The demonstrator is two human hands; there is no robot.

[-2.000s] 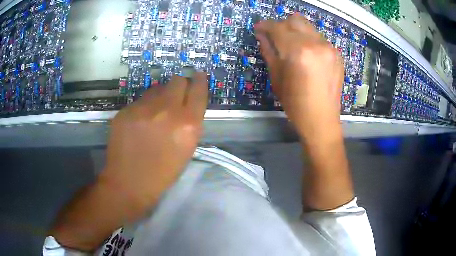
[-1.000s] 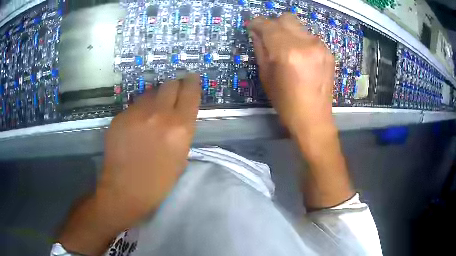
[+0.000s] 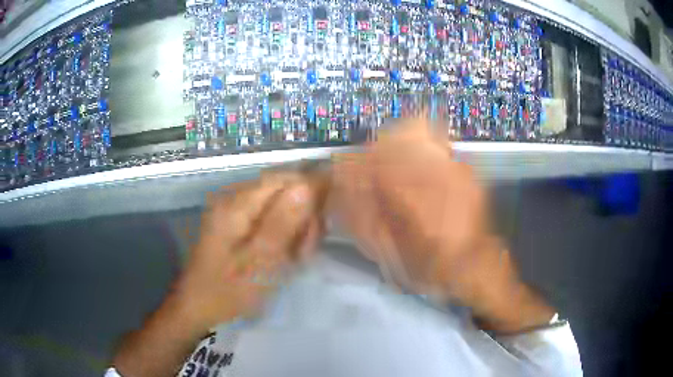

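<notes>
My left hand [image 3: 254,239] is left of centre, in front of the near rail, with its fingers curled. My right hand [image 3: 417,199] is blurred, close beside the left one, with its upper part over the rail and the board's near edge. Whether either hand holds a small part cannot be seen. The circuit board panel [image 3: 295,62] lies beyond the hands, with dense rows of tiny blue, red, green and white parts. No loose green component can be made out.
The pale conveyor rail [image 3: 192,165] runs across in front of me. A plain silvery plate [image 3: 147,77] lies left of the panel, with another populated board [image 3: 52,110] beyond it. A dark gap section [image 3: 578,88] lies to the right. A blue object [image 3: 618,194] is at the lower right.
Both hands have moved back from over the panel towards me. The right hand has come down and left, closer to the left hand. More of the panel is now visible.
</notes>
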